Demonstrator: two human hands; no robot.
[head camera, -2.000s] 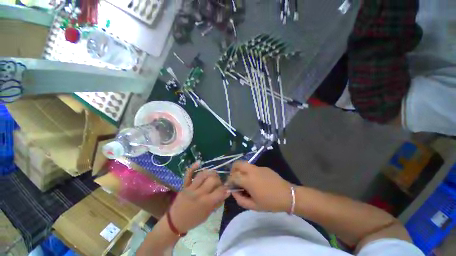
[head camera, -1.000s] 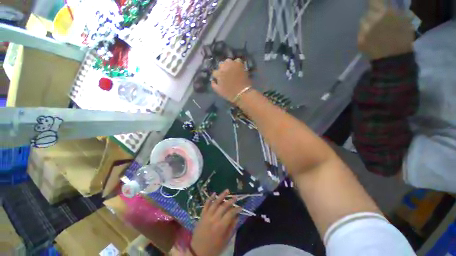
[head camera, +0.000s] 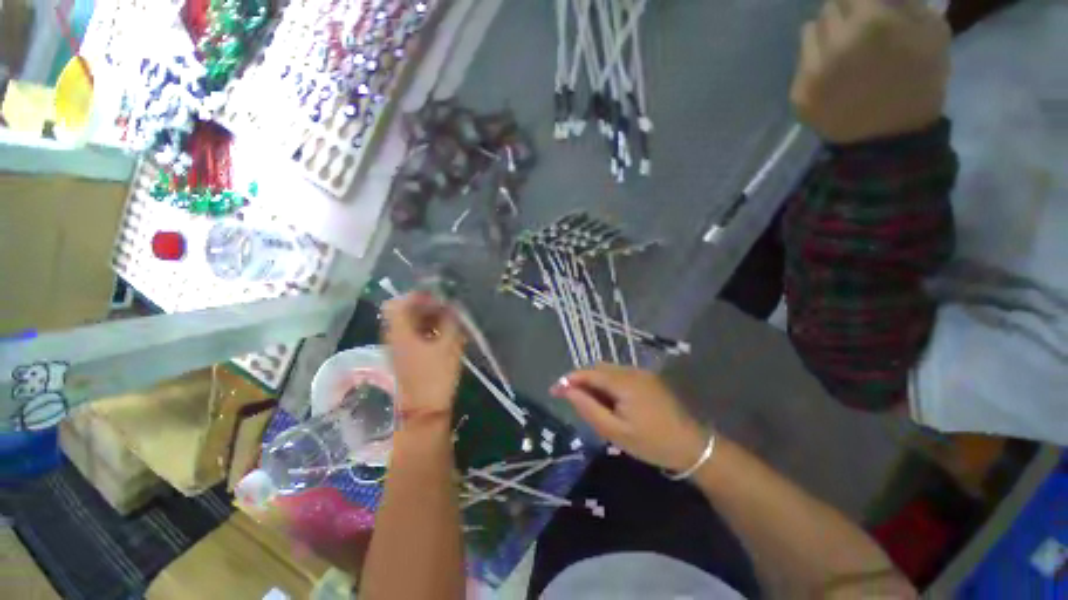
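Note:
My left hand (head camera: 424, 358) reaches over the bench beside the tape roll, at the dark ends of a few white cable leads (head camera: 498, 393). Its fingertips are blurred, and I cannot tell if they grip a lead. My right hand (head camera: 632, 413) is at the bench's near edge, with a tiny white piece (head camera: 562, 384) pinched at its fingertips. A fanned row of white leads (head camera: 574, 299) with green-black ends lies beyond it. More leads (head camera: 515, 481) lie crossed near my lap, with tiny white squares (head camera: 547, 440) beside them.
The tape roll (head camera: 340, 377) and clear bottle (head camera: 310, 451) stand left of my left arm. Grey-brown parts (head camera: 451, 158) lie farther off, beside perforated trays (head camera: 340, 158). A pale metal upright (head camera: 176, 334) crosses at left. Another person's hand (head camera: 873, 70) and checked sleeve (head camera: 867, 252) are at right.
My right hand has come back from the grey-brown clump to the near edge. My left hand has moved up from the near leads to those beside the tape roll. The view has shifted.

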